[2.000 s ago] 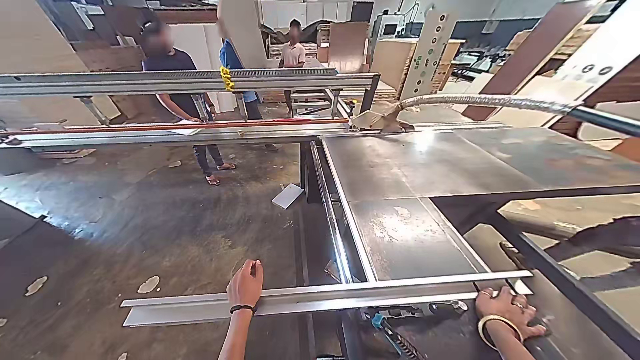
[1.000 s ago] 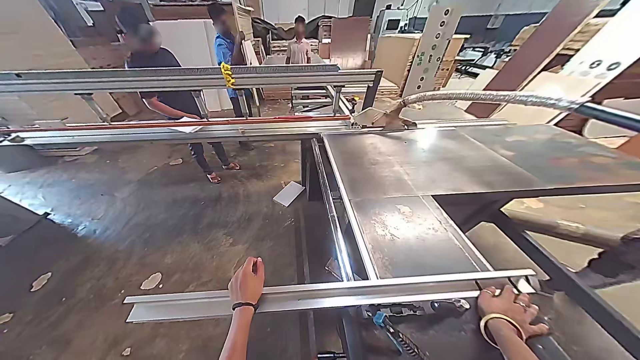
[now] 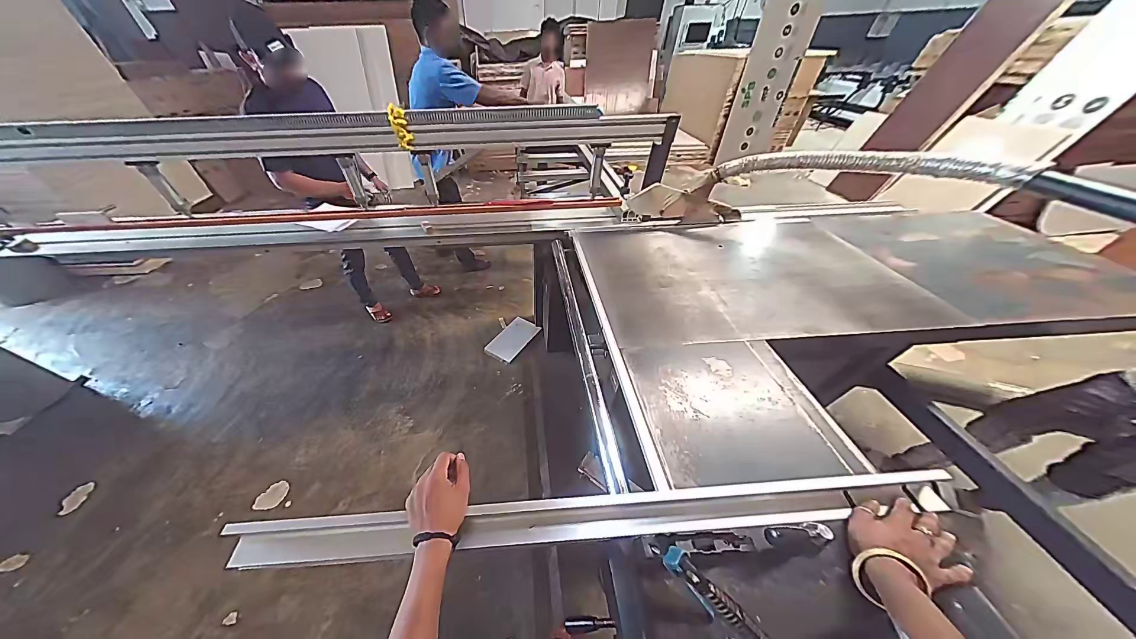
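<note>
A long silver metal channel profile (image 3: 603, 521) lies crosswise in front of me, over the near end of the machine's metal table (image 3: 737, 408). My left hand (image 3: 437, 497), with a dark wristband, is curled at the profile's left part; whether its fingers grip the metal cannot be told. Near the right end, my right hand (image 3: 905, 541), wearing a ring and a gold-coloured bangle, rests with its fingers spread and fingertips at the profile's near edge. Below the profile, a tool with a blue part (image 3: 706, 590) lies between my hands.
A sliding panel saw's long metal rail (image 3: 311, 133) crosses ahead, with a silver flexible hose (image 3: 870, 164) at the right. A person in dark clothes (image 3: 306, 124), one in a blue shirt (image 3: 444, 84) and one farther back stand beyond. A pale board piece (image 3: 512, 339) lies on the floor.
The person in the blue shirt now has an arm stretched to the right. My hands and the metal profile stay in nearly the same place.
</note>
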